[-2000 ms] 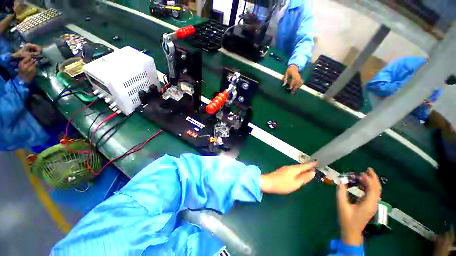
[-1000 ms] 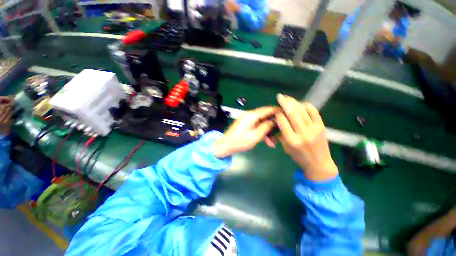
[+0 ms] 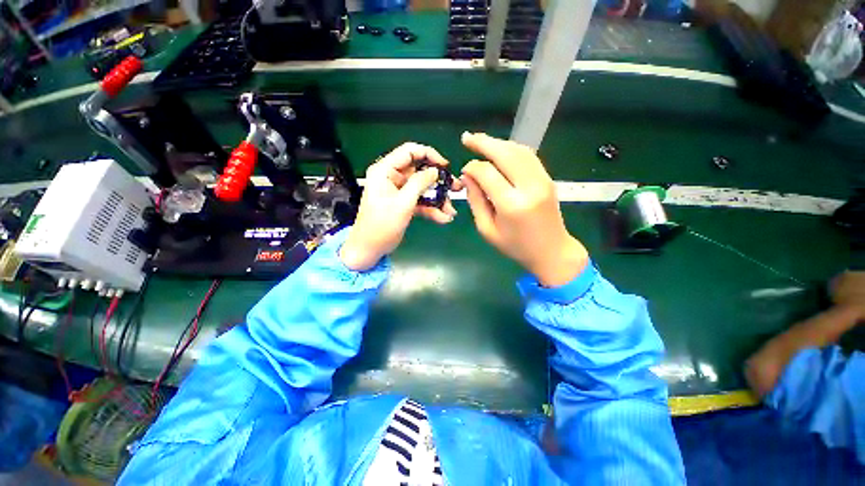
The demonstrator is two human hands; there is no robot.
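Note:
A small black module [image 3: 433, 187] with a pale spot is held up over the green bench. My left hand [image 3: 398, 199] grips it between thumb and fingers. My right hand [image 3: 507, 199] is just to its right, with thumb and fingertips pinched together at the module's right edge. Whether a small part is between those fingertips is too small to tell.
A black clamp fixture [image 3: 228, 242] with red-gripped toggle clamps stands left, beside a white vented box [image 3: 90, 223] with leads. A slanting metal post [image 3: 553, 76] rises behind my right hand. A solder spool [image 3: 645, 216] is right. Another person's arm [image 3: 806, 346] is at far right.
My hands came together from being apart, and now hold the module upright before me. The view has turned right, so the fixture and white box sit further left.

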